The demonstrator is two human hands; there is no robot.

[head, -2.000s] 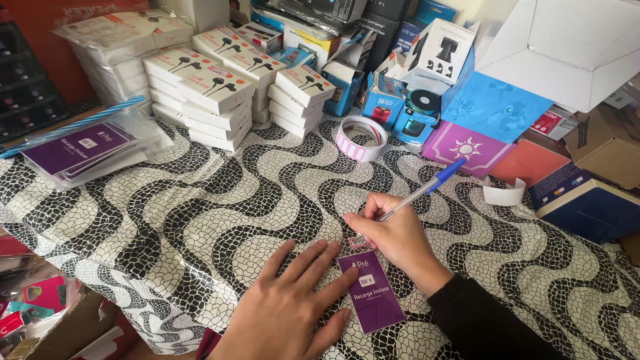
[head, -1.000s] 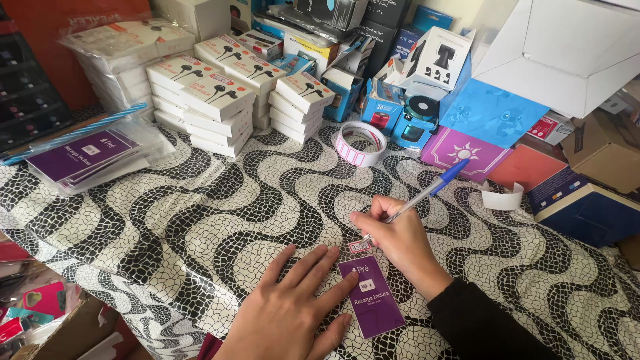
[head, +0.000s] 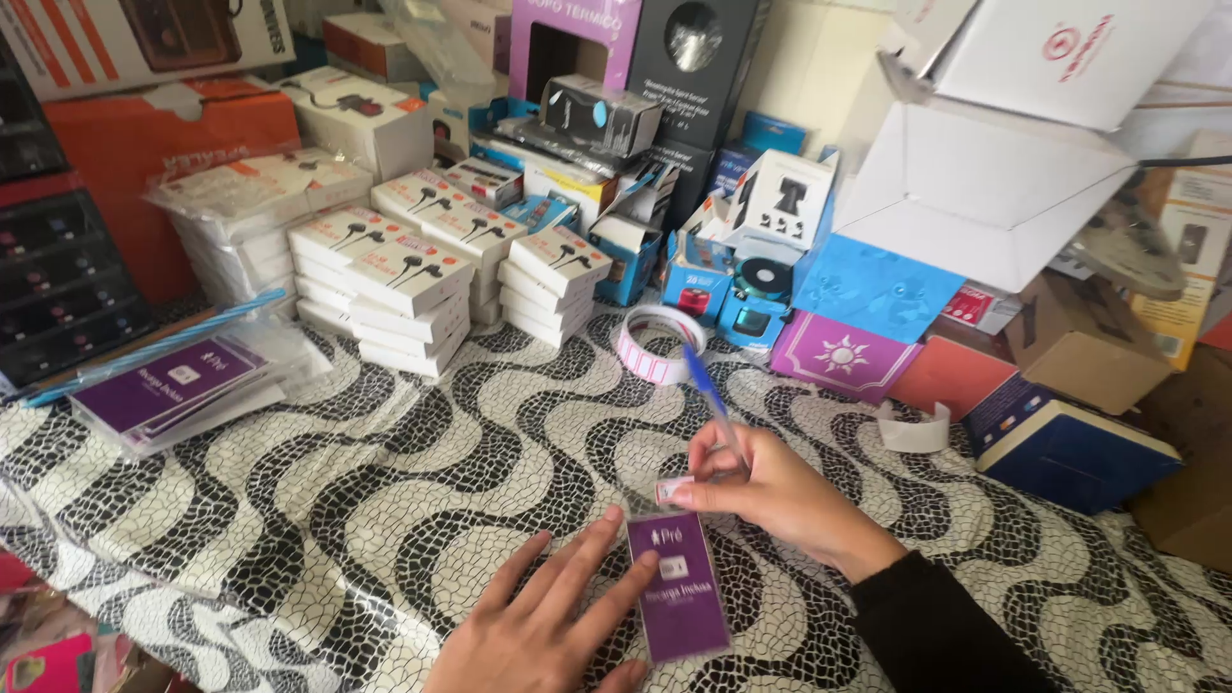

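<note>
A purple printed card in a clear sleeve point(head: 681, 616) lies on the patterned tablecloth point(head: 385, 520). My left hand point(head: 558, 606) is spread flat beside it, its index fingertip resting on the card's left part. Just above the card, my right hand point(head: 760, 481) pinches a small white and red price sticker point(head: 672, 490) between thumb and finger. The same hand also holds a blue-capped ballpoint pen point(head: 707, 385), cap end up and leaning left; its writing tip is hidden. Farther back stands a roll of pink-edged stickers point(head: 647, 358).
Stacked white earphone boxes point(head: 404, 279) stand at the back left. More purple cards in plastic bags point(head: 173, 385) lie at the left, beside a blue striped stick point(head: 183, 337). A curled white strip point(head: 912, 428) and a dark blue box point(head: 1059, 457) are at the right.
The pen was pointed down at the sticker above the card; now its cap end leans left and my right thumb and finger pinch the sticker. The view has tilted up.
</note>
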